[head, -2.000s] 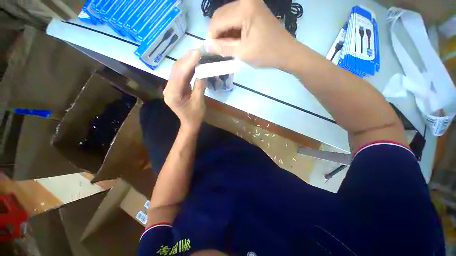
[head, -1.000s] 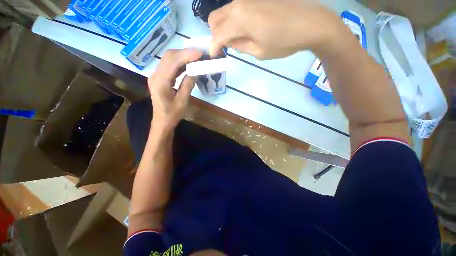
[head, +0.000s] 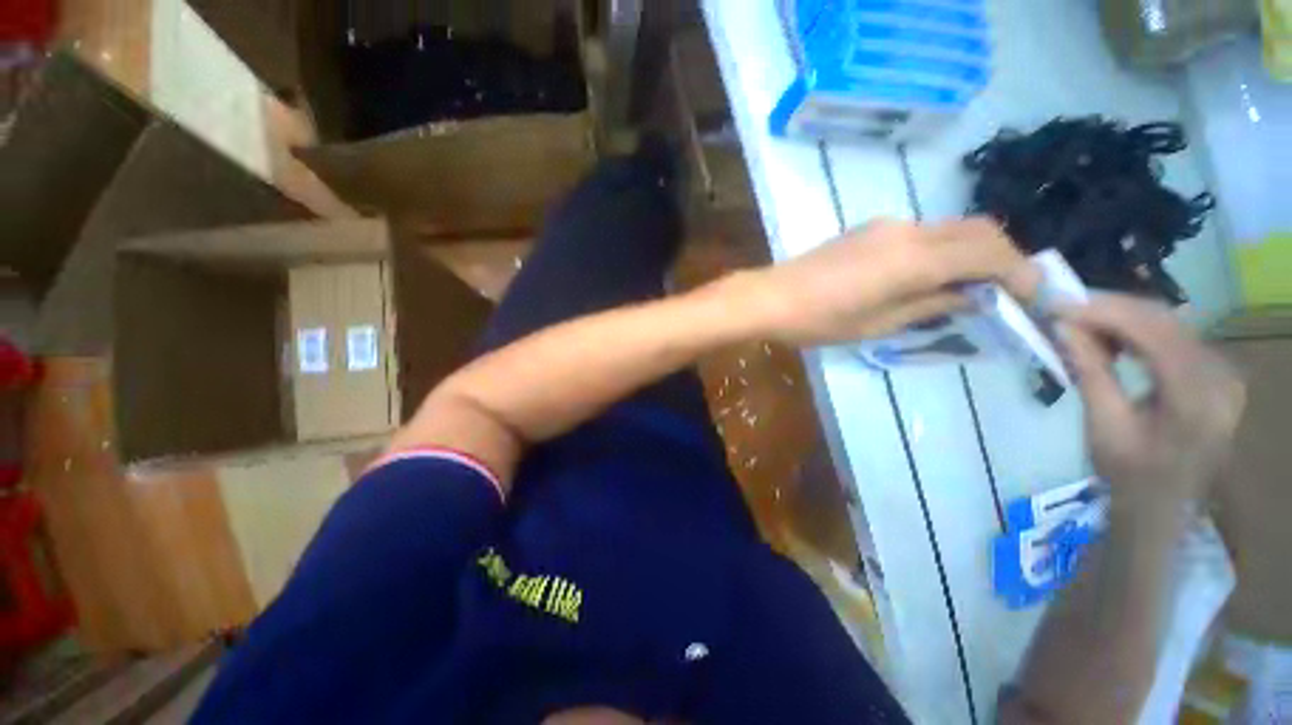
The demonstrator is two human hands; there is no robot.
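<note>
A small blue and white retail box (head: 928,346) printed with black plugs is held above the white table (head: 907,467), its white end flap raised. My left hand (head: 907,283) grips the box from the left, its fingers covering part of it. My right hand (head: 1148,383) is blurred, with its fingertips on the flap at the box's open end. Whether a cable is inside is hidden. A tangled heap of black cables (head: 1084,191) lies just beyond my hands. A row of retail boxes (head: 900,64) stands at the top. Flat retail boxes (head: 1046,545) lie below my right hand.
A white label strip (head: 1190,616) lies at lower right, partly behind my right forearm. On the floor at left, an open master carton (head: 191,347) holds brown inner cartons (head: 340,397) with white labels. Another open carton (head: 468,149) holds a dark mass. Red objects stand at the left edge.
The view has turned and shifted left, bringing the labelled inner cartons into sight. Both hands stay at the box; my right hand now reaches its flap from the other side in the picture.
</note>
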